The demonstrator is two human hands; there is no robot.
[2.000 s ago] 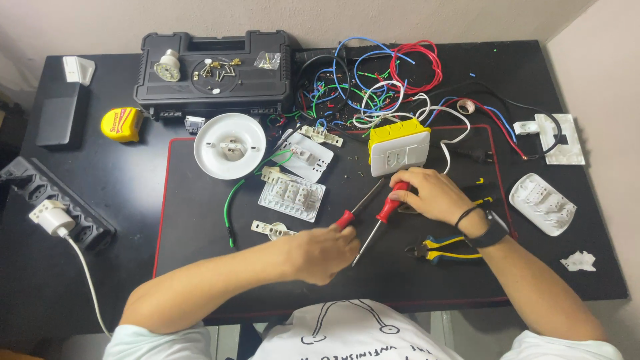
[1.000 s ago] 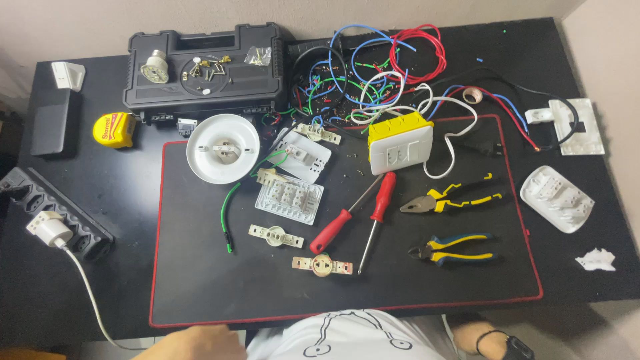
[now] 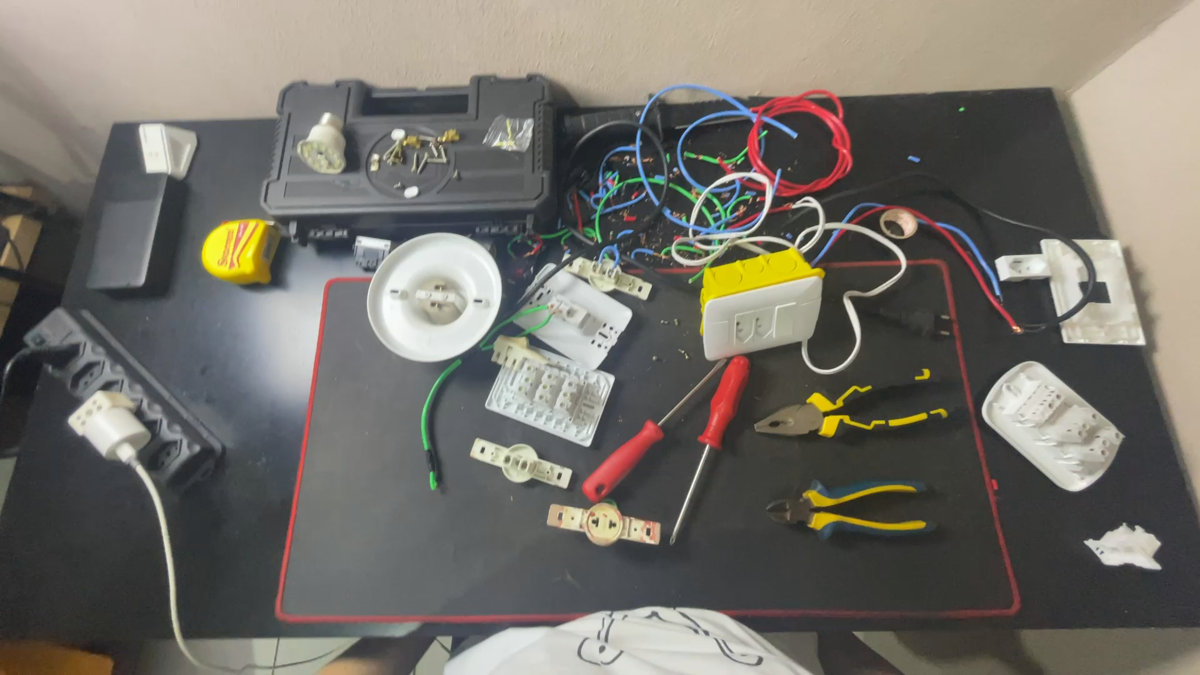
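Note:
Neither of my hands shows now. On the black mat with a red edge (image 3: 647, 617) lie two screwdrivers with red handles, one (image 3: 623, 461) slanting beside the other (image 3: 724, 403). Combination pliers (image 3: 792, 420) and diagonal cutters (image 3: 792, 510), both with yellow on their handles, rest to their right. Behind the screwdrivers stands a yellow electrical box (image 3: 755, 272) with a white socket faceplate (image 3: 764, 319) on its front. A socket module (image 3: 603, 525) and another mounting strip module (image 3: 520, 463) lie at the left of the screwdrivers. A white round lamp holder (image 3: 394, 300) sits at the mat's upper left.
A black tool case (image 3: 506, 192) holding screws and a bulb stands at the back, beside tangled wires (image 3: 848, 141). At left are a yellow tape measure (image 3: 234, 251) and a power strip (image 3: 192, 450) with a plug. A white faceplate (image 3: 1050, 427) lies at right.
Both hands held the red screwdrivers two seconds ago; these were let go onto the mat, and the hands withdrew toward my body, then out of view.

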